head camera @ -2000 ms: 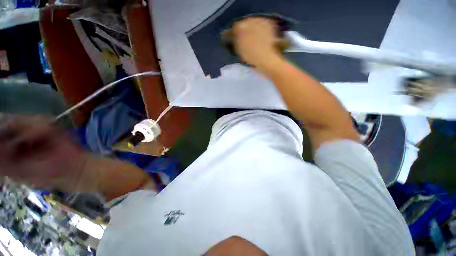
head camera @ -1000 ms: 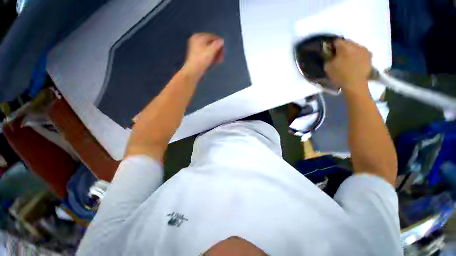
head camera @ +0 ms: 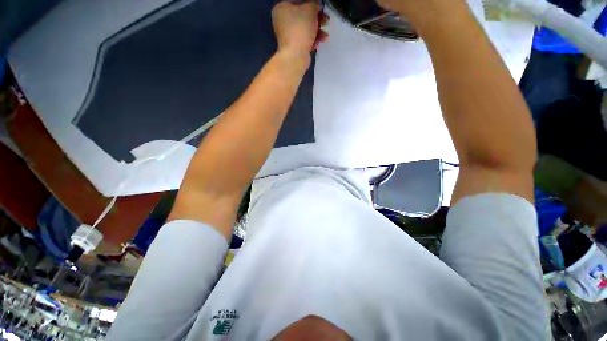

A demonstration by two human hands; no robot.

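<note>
A dark grey garment panel (head camera: 180, 80) lies flat on the white-covered table, with a pale line along its left and upper-left edge. My left hand (head camera: 297, 25) is over the panel's right part near the top edge, fingers curled; what is in it is hidden. White tape (head camera: 203, 128) runs from the tape roll (head camera: 86, 238) at lower left, over the table and panel corner, and passes under my left forearm. My right hand (head camera: 403, 6), cut off by the top edge, is on the steam iron (head camera: 379, 21), which is also partly out of view.
The white table (head camera: 366, 126) ends just in front of my body. A reddish-brown box (head camera: 66, 163) stands at its left. A white hose (head camera: 559, 23) crosses the top right. A grey piece with white edges (head camera: 409, 190) sits below the table edge. Blue and dark items are at right.
My left hand has moved up and right over the panel. My right hand and the iron have moved up and left, closer to it. The tape now shows across the panel's lower corner.
</note>
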